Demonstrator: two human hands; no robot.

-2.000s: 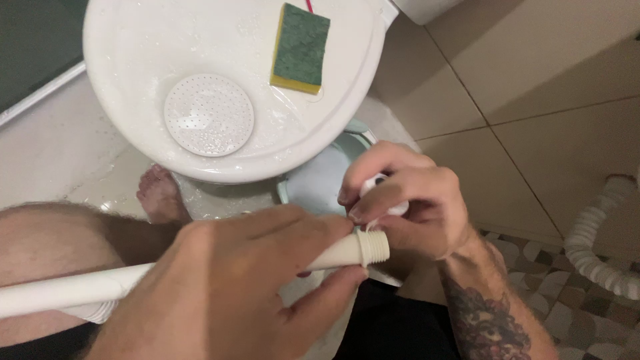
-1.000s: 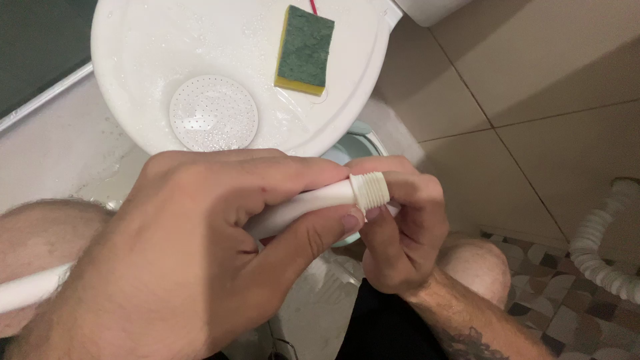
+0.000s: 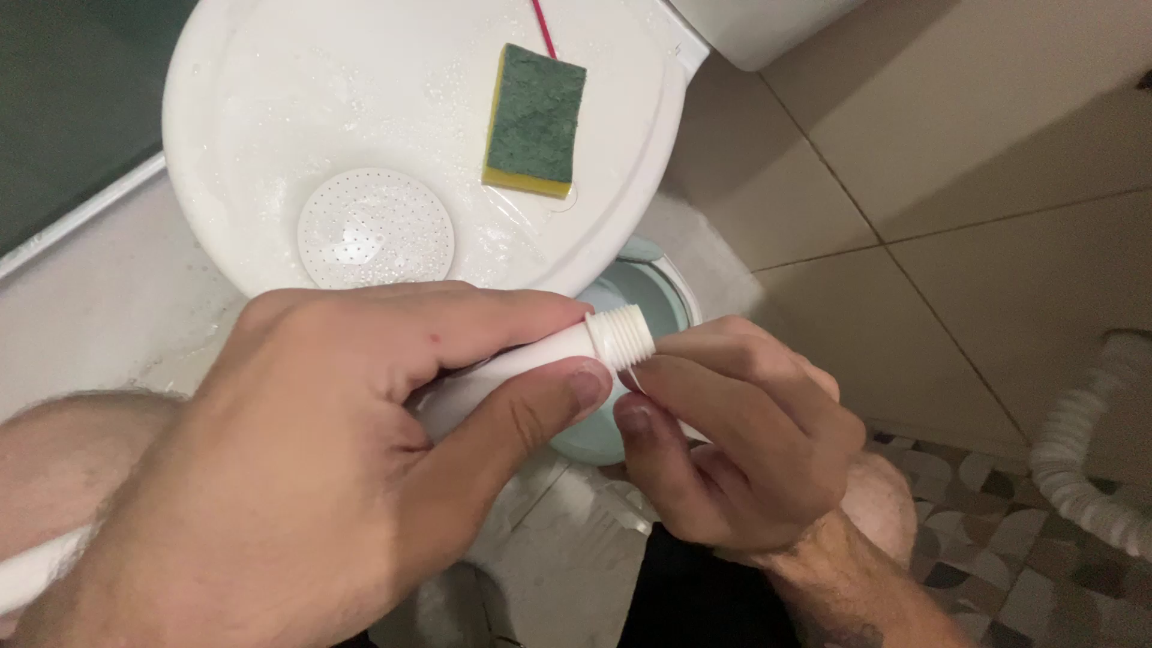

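My left hand [image 3: 360, 432] grips a white plastic pipe [image 3: 531, 353] just behind its threaded end, which points up and right. The pipe's other part comes out past my left wrist at the left edge. Right beside the threads, my right hand [image 3: 738, 432] pinches a thin white strand, probably thread seal tape, that runs to the threads. Something white shows partly under its fingers, mostly hidden. Beyond my hands, a round perforated white shower plate [image 3: 376, 229] and a green and yellow scouring sponge [image 3: 537, 121] lie on a wet white toilet lid [image 3: 270, 117].
A pale green bucket [image 3: 661, 297] stands below the lid, partly behind my hands. At the right, a white corrugated hose [image 3: 1071, 468] hangs by the tiled wall [image 3: 981, 270] above a patterned floor [image 3: 954, 540]. A thin red stick [image 3: 544, 29] touches the sponge's far end.
My right hand has moved from above the threaded end to its right and lower side. The left hand still holds the pipe, now wrapped farther over it.
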